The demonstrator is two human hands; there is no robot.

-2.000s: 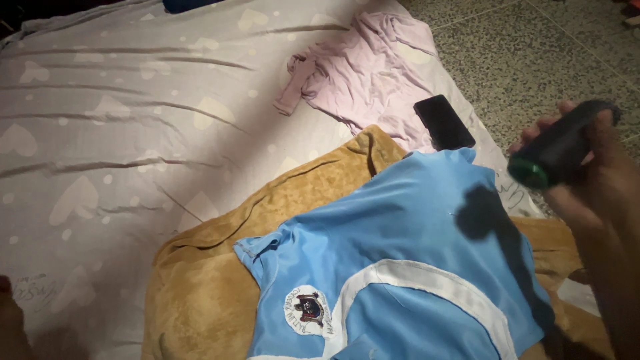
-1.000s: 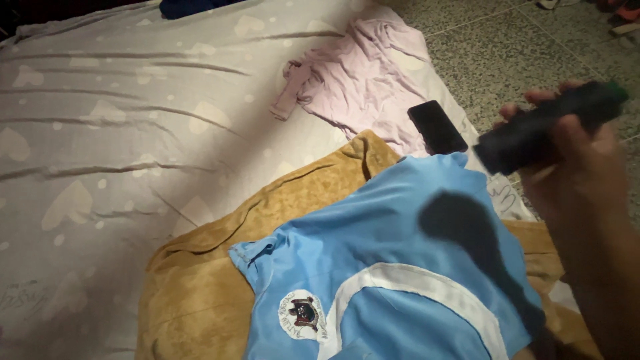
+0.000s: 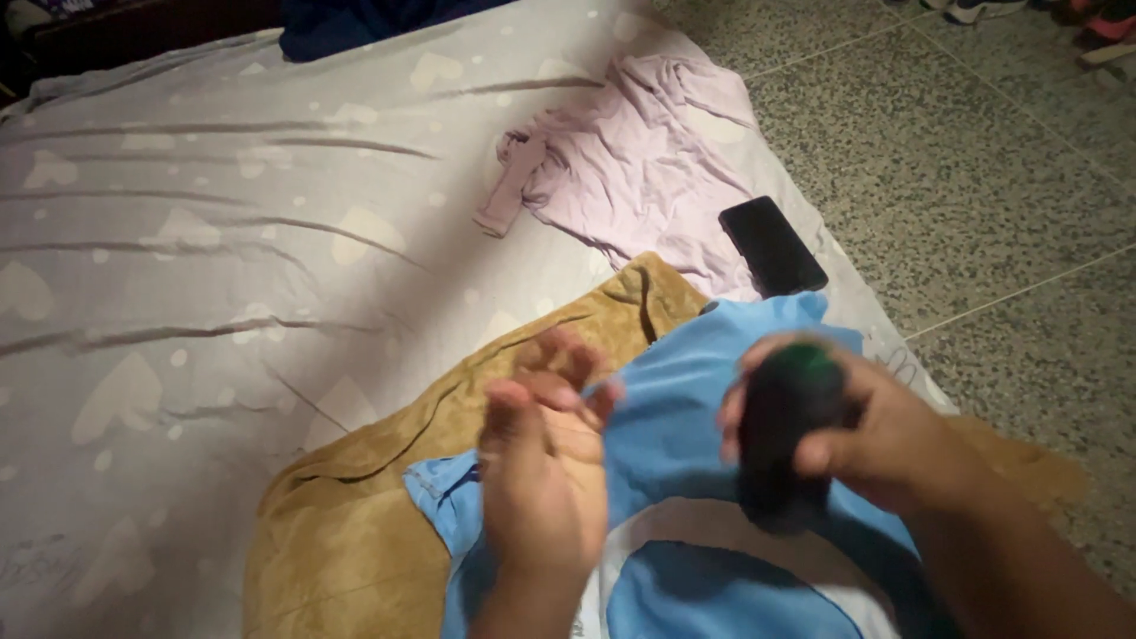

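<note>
My right hand [image 3: 879, 435] grips a dark cylindrical bottle or can [image 3: 790, 435] with a green end, held upright above a light blue garment [image 3: 683, 426]; it is blurred. My left hand [image 3: 550, 461] is raised over the same garment, empty, its fingers apart and slightly curled. The blue garment has a curved white band [image 3: 692, 519] and lies on a tan plush cloth [image 3: 355, 524]. Its round emblem is hidden behind my left hand and arm.
A pink garment [image 3: 639, 160] lies crumpled on the heart-patterned bedsheet [image 3: 222, 266]. A black smartphone [image 3: 772, 246] rests by the sheet's right edge. Dark blue cloth [image 3: 382, 22] lies at the top. Shoes [image 3: 985, 7] stand on the speckled floor [image 3: 896, 169].
My right hand has moved left and down over the blue garment, turning the dark container from slanted to upright. My left hand has come into view over the garment.
</note>
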